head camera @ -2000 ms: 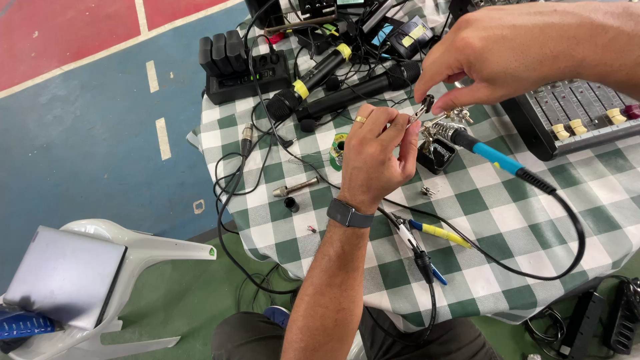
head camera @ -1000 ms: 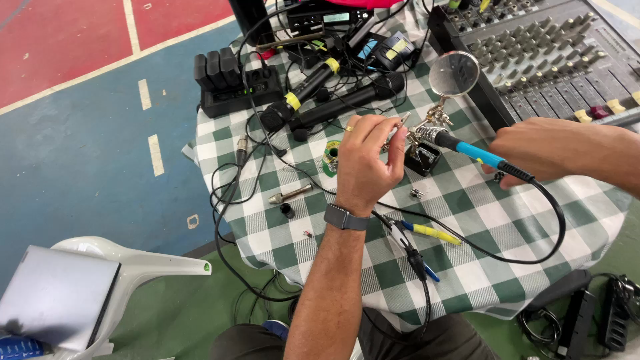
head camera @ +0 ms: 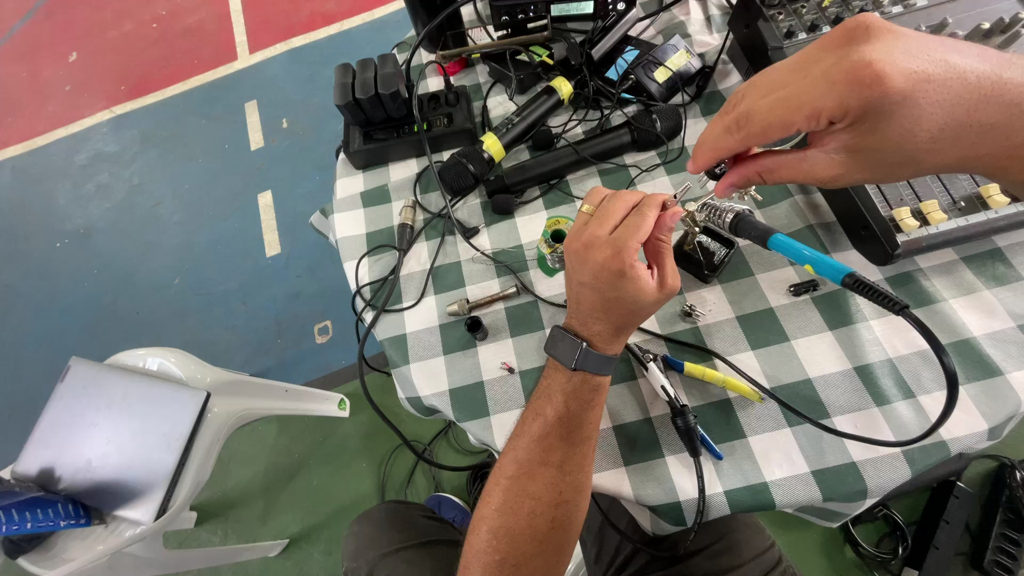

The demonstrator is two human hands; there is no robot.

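Note:
My left hand (head camera: 620, 260) pinches a small metal part (head camera: 680, 192), perhaps an alligator clip, between thumb and fingertips. Just above and to its right, my right hand (head camera: 824, 116) grips a small black connector piece (head camera: 717, 170) with metal pins. Beneath the hands a soldering iron (head camera: 808, 254) with a blue handle rests in a coiled holder (head camera: 720, 214) on a black-based stand (head camera: 706, 254). A solder spool (head camera: 554, 240) lies left of my left hand. Near my left wrist are a pinned metal connector insert (head camera: 693, 311) and pliers (head camera: 712, 376) with yellow and blue handles.
Wireless microphones (head camera: 584, 156), cables and a battery charger (head camera: 408, 132) crowd the table's back. An audio mixer (head camera: 928, 220) stands at the right. A metal connector shell (head camera: 484, 301), a black sleeve (head camera: 476, 327) and a small black piece (head camera: 803, 287) lie on the checked cloth. A laptop (head camera: 112, 436) rests on a white plastic chair.
My right hand has come back up from the right side of the table, beside the mixer, to near my left fingertips. It now holds the black piece. My left hand keeps its pinch.

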